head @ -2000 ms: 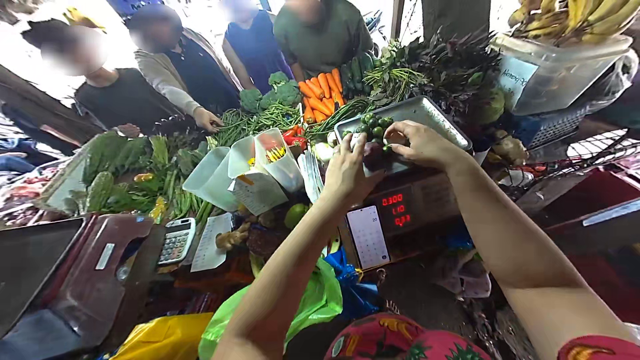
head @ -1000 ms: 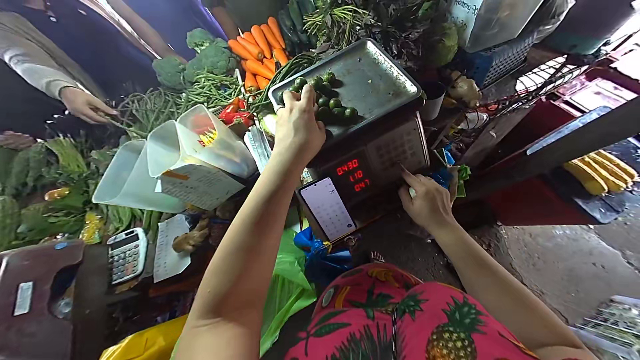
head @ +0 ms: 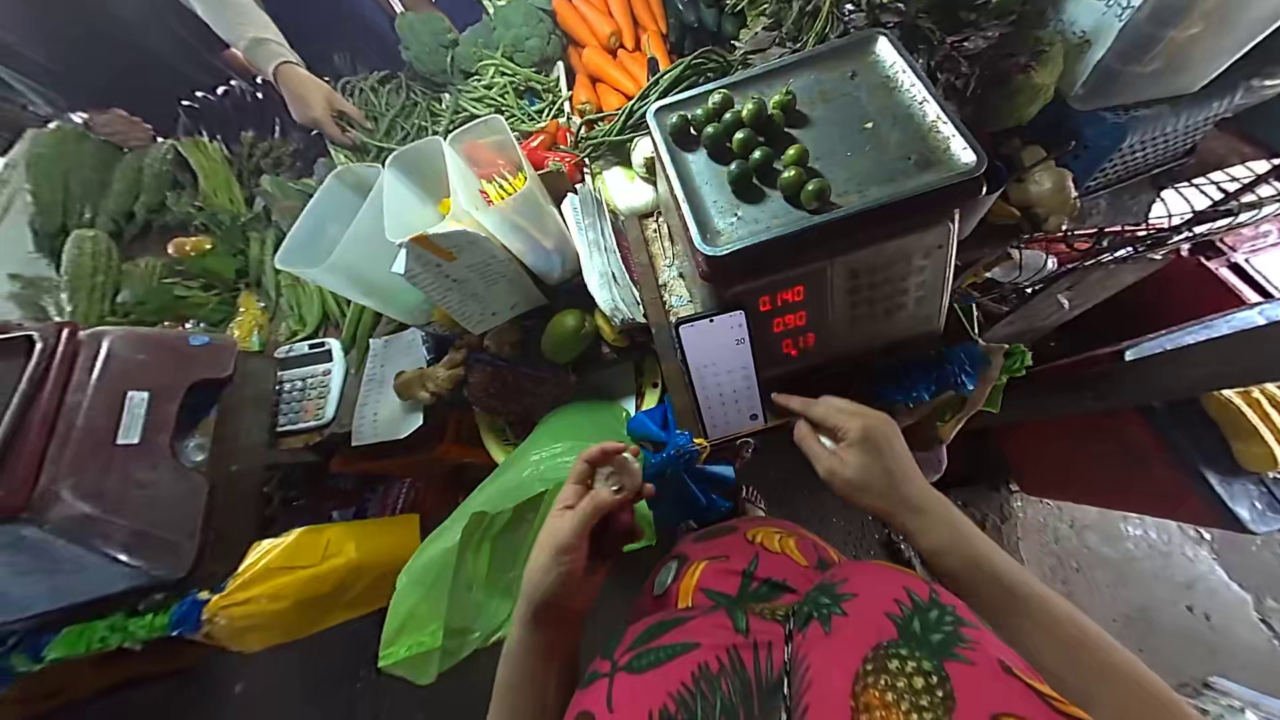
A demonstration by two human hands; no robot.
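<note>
My left hand holds a small, pale round thing between thumb and fingers, in front of a green plastic bag. My right hand is below the digital scale, index finger extended towards the phone, whose screen shows a calculator. I cannot tell whether that fingertip touches anything. On the scale's metal tray lie several small green citrus fruits, grouped at its left. The scale's red digits are lit. Blue plastic bags hang between my hands.
Plastic containers, a desk calculator and a maroon case stand at the left. Carrots, broccoli and green beans lie at the back. Another person's hand reaches over the beans. A wire rack stands at the right.
My left hand has left the fruits on the tray and is now lower, holding the pale round thing. The scale's digits have changed. The view has moved down since the oldest frame.
</note>
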